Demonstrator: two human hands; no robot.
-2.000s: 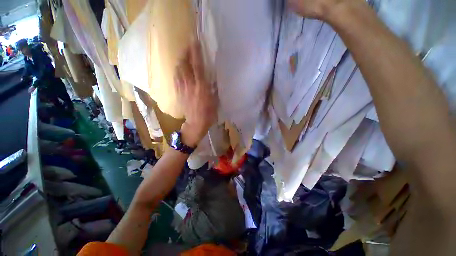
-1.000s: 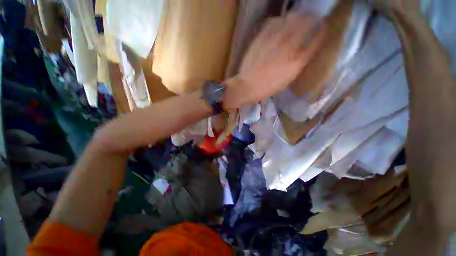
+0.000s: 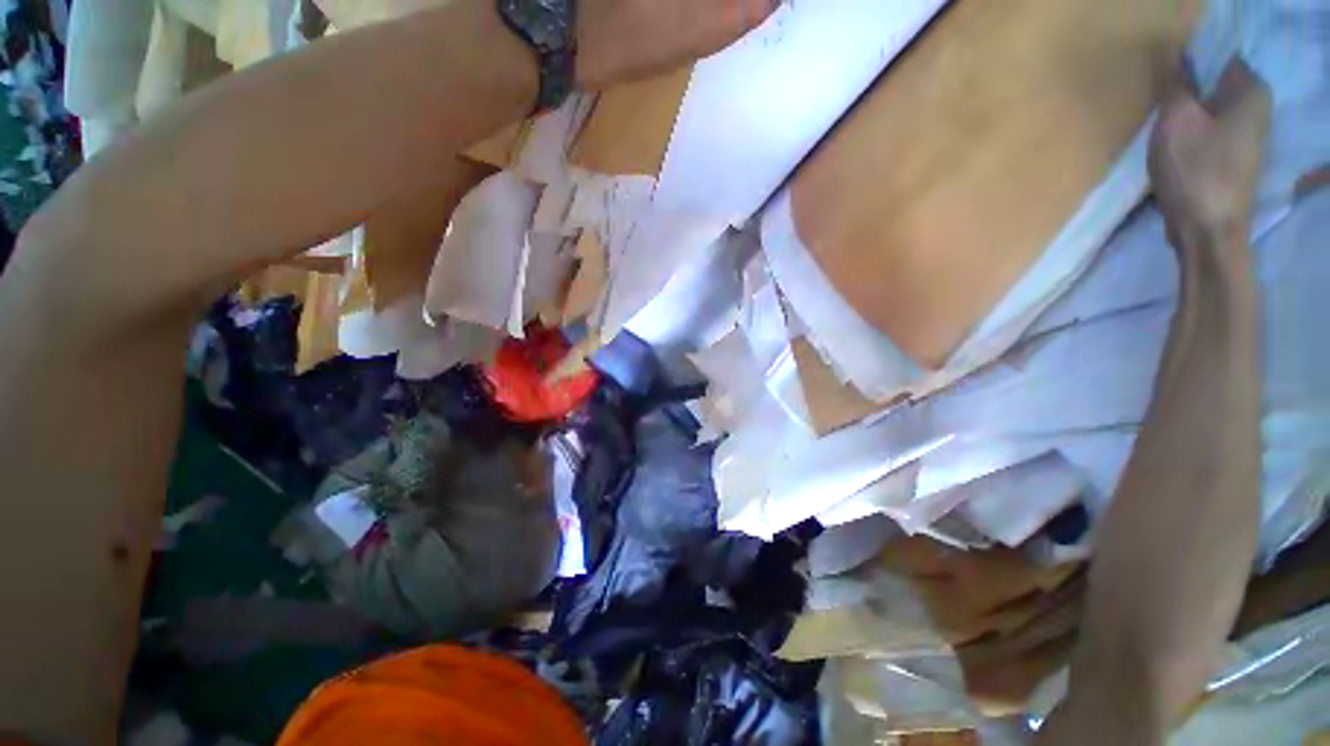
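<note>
A broad brown card pattern hangs in front of white paper patterns at the upper right. My right hand is closed at the right edge of these sheets, seemingly on a white one. My left hand, with a watch at the wrist, is at the top edge beside a slanting white sheet. Its upper part is cut off, so its grip cannot be told. Small white and tan pieces hang below my left hand. The tops of the bundles are out of view.
Below are a grey-green sack, a red bag-like lump and black plastic bags. An untidy pile of brown card pieces is at the lower right. Green floor shows at the left.
The view has shifted. My left hand has moved up to the top edge. The brown card now shows broadly between my hands, and my right hand has come into view at the right.
</note>
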